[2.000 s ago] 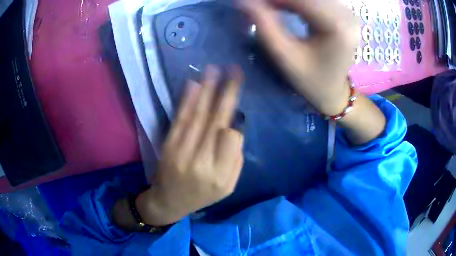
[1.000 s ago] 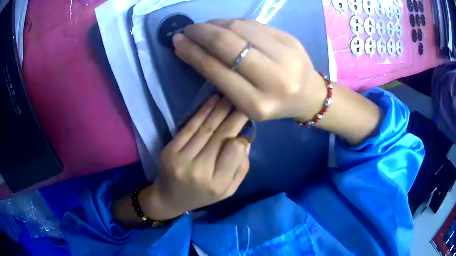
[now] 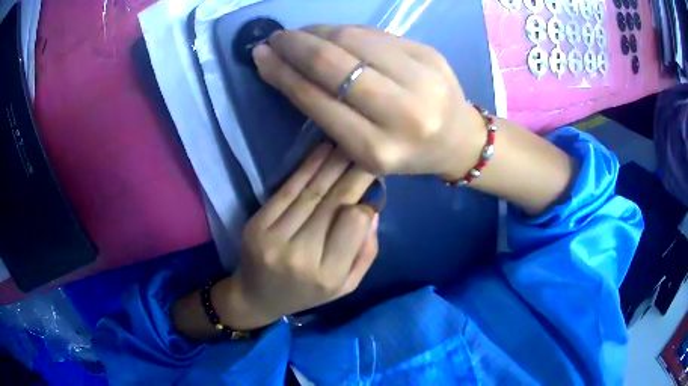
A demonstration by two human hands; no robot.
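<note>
A dark grey-blue tablet back cover (image 3: 437, 219) lies under clear film on white sheets (image 3: 177, 83). A black camera lens cover (image 3: 256, 39) sits at its upper-left corner, in the round camera area. My right hand (image 3: 377, 98) reaches across, fingers together, with fingertips on the lens cover's lower right edge. My left hand (image 3: 309, 226) rests palm down on the cover, just below the right hand. A round dark piece with a thin pale rim (image 3: 376, 194) is held at its bent fingers; the rest of the piece is hidden.
On the pink mat (image 3: 121, 136), pale round pieces (image 3: 557, 62) stand in rows at the upper right, beside rows of black discs (image 3: 628, 43). Another dark cover (image 3: 45, 196) lies at the left edge. Crinkled clear bags (image 3: 49, 328) are at the lower left. A purple sleeve (image 3: 671, 143) shows far right.
Two seconds ago the camera area had no black disc; now one sits there. My right hand has moved from the upper right to that disc. The left hand has barely shifted.
</note>
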